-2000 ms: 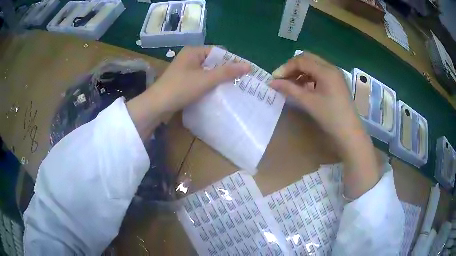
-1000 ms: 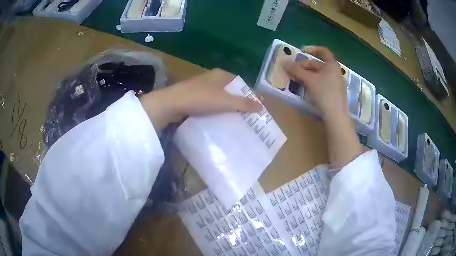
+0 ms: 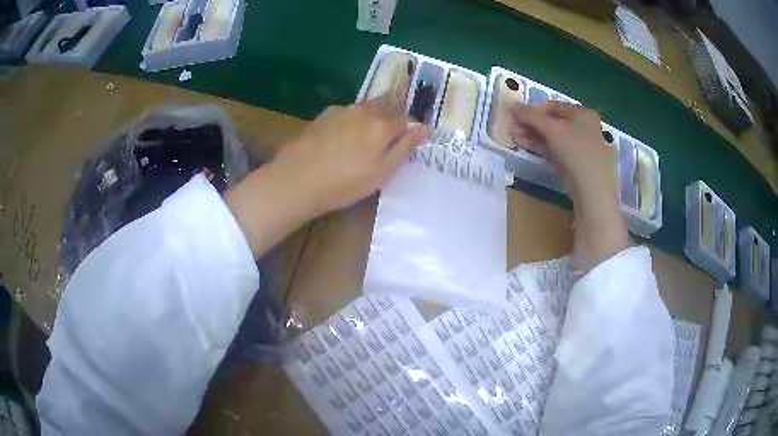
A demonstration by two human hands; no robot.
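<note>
My left hand [image 3: 341, 153] holds the top edge of a white label sheet [image 3: 439, 230], with rows of small printed labels along that edge. The sheet hangs over the table edge side of a packing tray [image 3: 486, 70] with a black accessory [image 3: 423, 100] between two cream units [image 3: 461, 102]. My right hand [image 3: 563, 136] has its fingertips on the cream unit [image 3: 505, 111] with a dark round spot in the second tray [image 3: 546, 173]. Whether it pinches a label is hidden. Spare label sheets [image 3: 375, 358] lie below.
A clear plastic bag [image 3: 153, 170] of black pieces lies by my left arm. More trays stand at the upper left [image 3: 192, 38] and right [image 3: 710, 234] on the green belt [image 3: 299, 51]. White rolled tubes [image 3: 717, 341] lie at the right edge. A printed card [image 3: 375, 15] stands behind.
The trays have shifted left in view. My right hand has moved from the tray with the black accessory to the second tray. The label sheet has turned and moved right.
</note>
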